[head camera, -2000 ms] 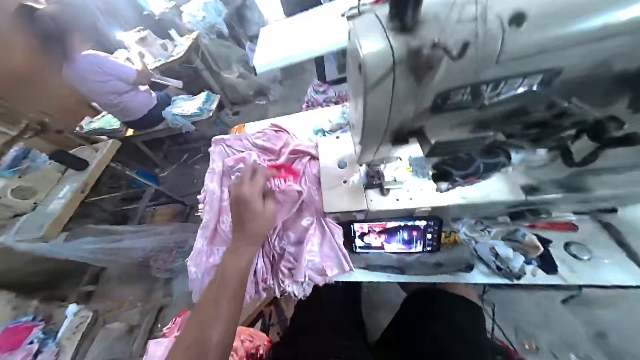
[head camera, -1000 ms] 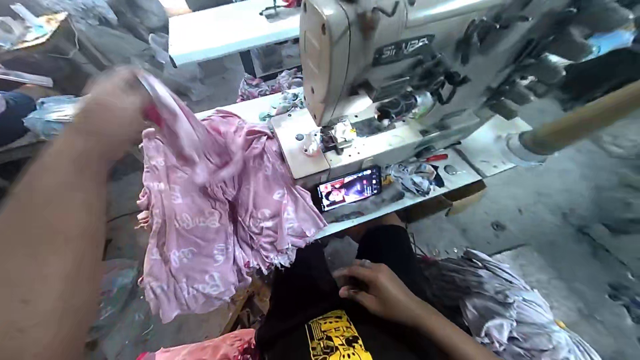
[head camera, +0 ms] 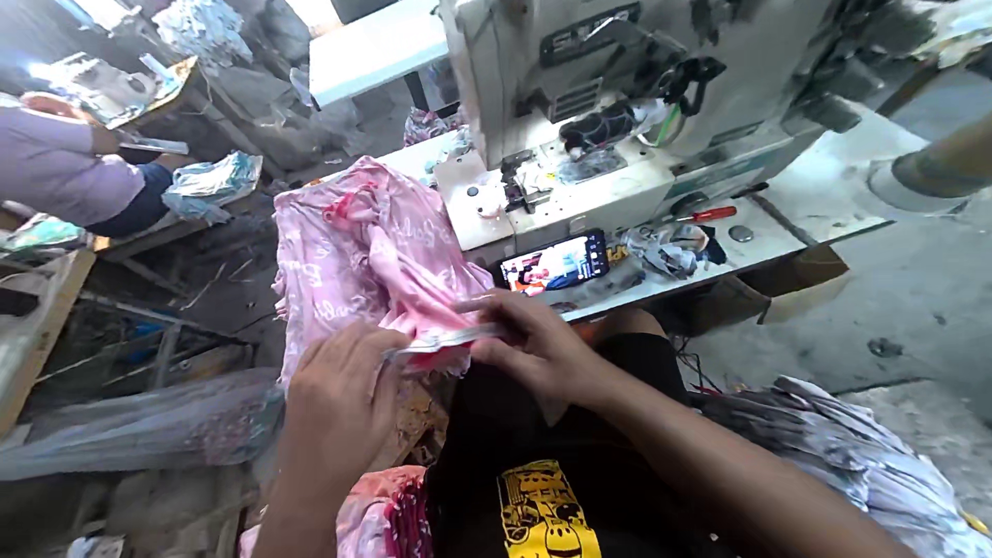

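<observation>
A pink printed fabric garment (head camera: 418, 263) lies over the table's left end, on more pink fabric pieces (head camera: 306, 287), with its near edge raised toward my lap. My left hand (head camera: 349, 380) grips that edge at its left end. My right hand (head camera: 535, 341) pinches the same edge at its right end, so a pale band stretches between the two. Just beyond my right hand a lit phone (head camera: 554, 265) rests on the table edge. Behind it stands an industrial sewing machine (head camera: 573, 85), its needle area (head camera: 523, 186) to the right of the fabric.
A red-handled screwdriver (head camera: 709, 215), a round metal disc (head camera: 741, 233) and a crumpled cloth bundle (head camera: 670, 248) lie right of the phone. Grey fabric (head camera: 852, 457) is heaped at lower right, pink fabric (head camera: 387, 511) below. Another person (head camera: 62, 163) sits at far left.
My left hand has come down from the upper left with the pink cloth. My right hand has risen from my lap onto the cloth's edge. The view has shifted.
</observation>
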